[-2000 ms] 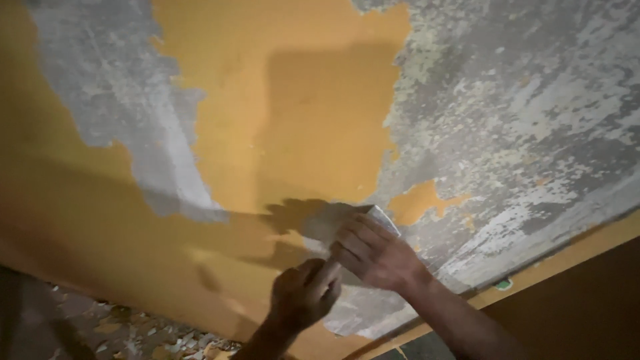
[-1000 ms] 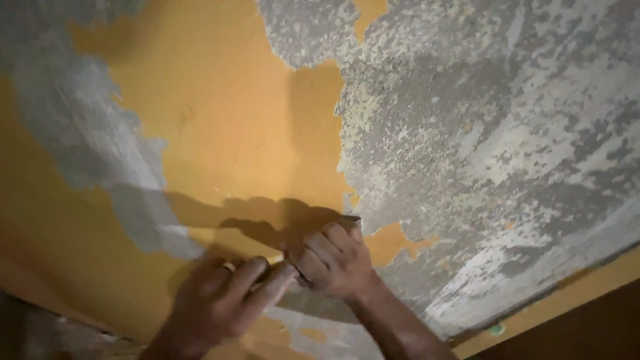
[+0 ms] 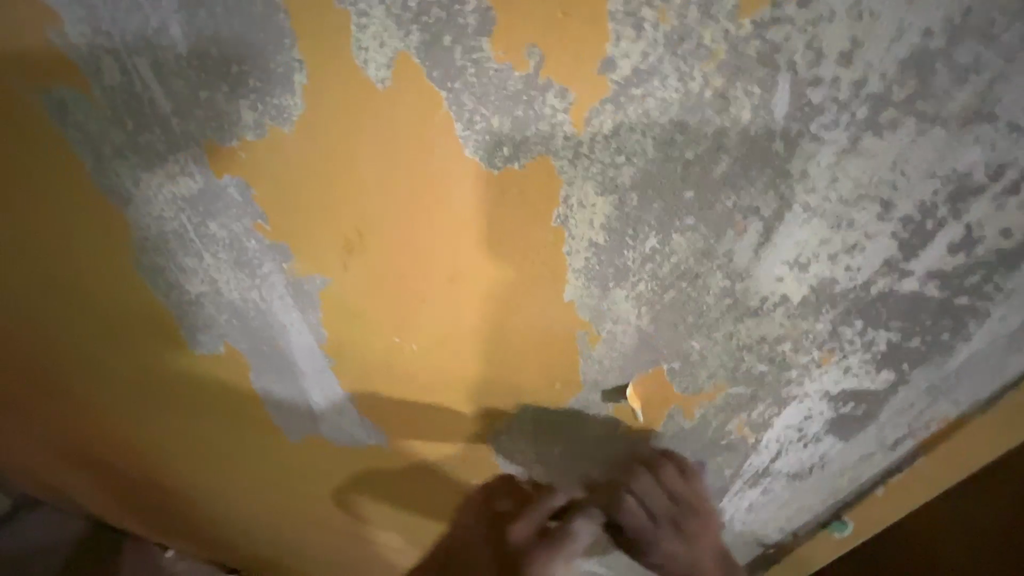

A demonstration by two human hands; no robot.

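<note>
An orange-painted wall [image 3: 408, 264] has large bare grey patches with ragged paint edges. At the bottom centre, my left hand [image 3: 516, 528] is close against the wall, blurred, its fingers bent. Just right of it, my right hand [image 3: 668, 512] has its fingers curled, knuckles up; the two hands are side by side, perhaps touching. Blur and the fingers hide whatever is between them, so I cannot tell what either holds. Above my right hand, a curled paint flake [image 3: 634, 402] stands off a small orange remnant [image 3: 660, 392], with a small dark shape at its left.
The bare grey wall surface [image 3: 720, 240] spreads across the right, and another stripped band [image 3: 224, 256] runs down the left. An orange border strip [image 3: 920, 500] with a small green spot crosses the lower right, beside a dark area. Hand shadows fall on the wall.
Both hands have drawn back down from the patch's edge beside the orange remnant. A thin flat blade seen at my right hand earlier no longer shows. The curled flake now shows.
</note>
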